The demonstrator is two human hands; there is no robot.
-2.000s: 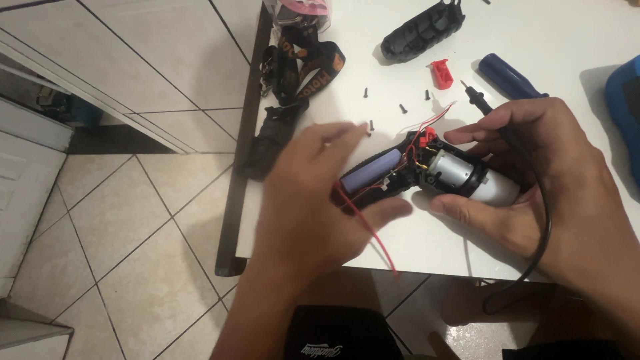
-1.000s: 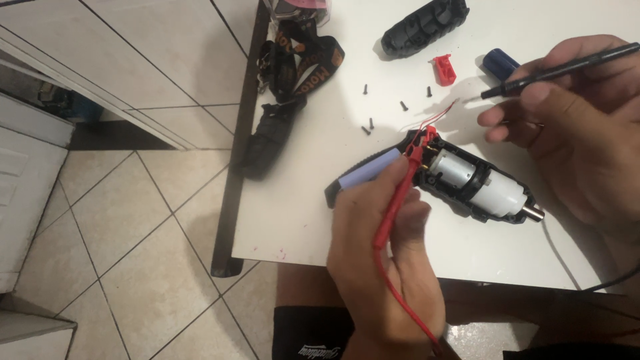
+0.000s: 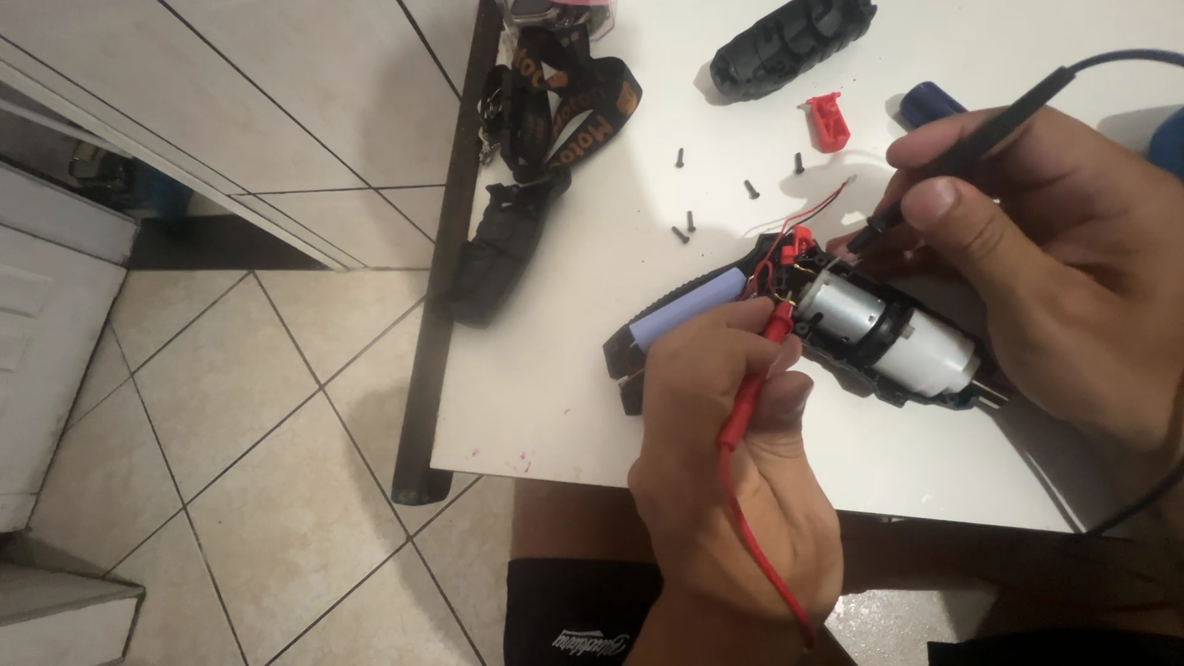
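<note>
On the white table lies an opened cordless screwdriver housing, with a silver motor, a white gearbox, a purple battery cell and a red switch part showing. My left hand holds a red test probe, its tip end close to the wiring at the motor's rear. Between thumb and fingers of my right hand is a black test probe, its tip near the upper side of the motor's rear. Thin red and black wires stick up from the housing.
Several small screws lie behind the housing, near a red plastic piece, a black housing half and a dark blue handle. A black lanyard and a black pouch-like item lie by the table's left edge.
My left hand, empty-looking at first, has taken the red probe and moved to the motor's rear. My right hand has let go of the housing and brought the black probe down to the motor.
</note>
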